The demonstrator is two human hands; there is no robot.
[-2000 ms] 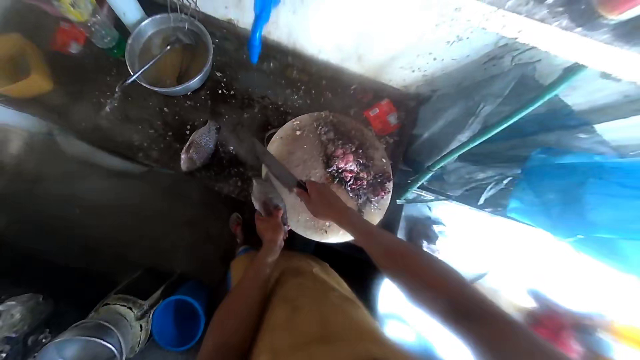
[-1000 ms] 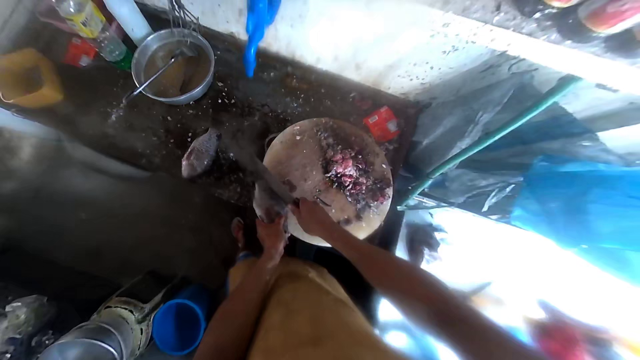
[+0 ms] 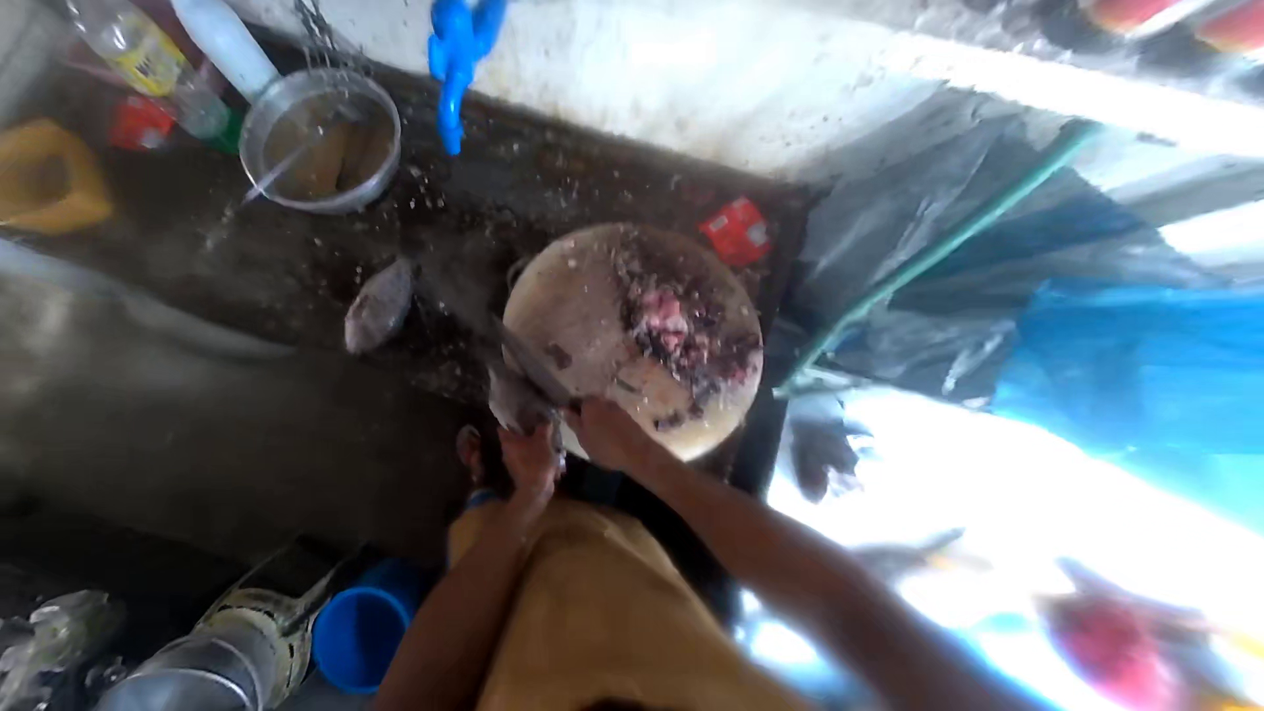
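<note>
My left hand (image 3: 530, 456) grips a grey fish (image 3: 515, 397) at the near left edge of a round chopping block (image 3: 583, 286). In my right hand (image 3: 604, 433) is a knife (image 3: 533, 363), its dark blade pointing up and left across the block's edge, close beside the fish. Blur hides whether the blade touches it. Dark and pink fish scraps (image 3: 671, 321) lie on the right half of the block. Another whole fish (image 3: 379, 308) rests on the dark wet surface to the left.
A metal pot (image 3: 321, 197) of murky water with a utensil stands at the upper left, near a plastic bottle (image 3: 148, 64) and a yellow container (image 3: 49, 178). A red packet (image 3: 736, 233) lies behind the block. A blue bucket (image 3: 361, 637) stands at the lower left.
Both hands stay at the block's near left edge with fish and knife. The blade's angle has shifted slightly. The other fish, pot and scraps have not plainly moved.
</note>
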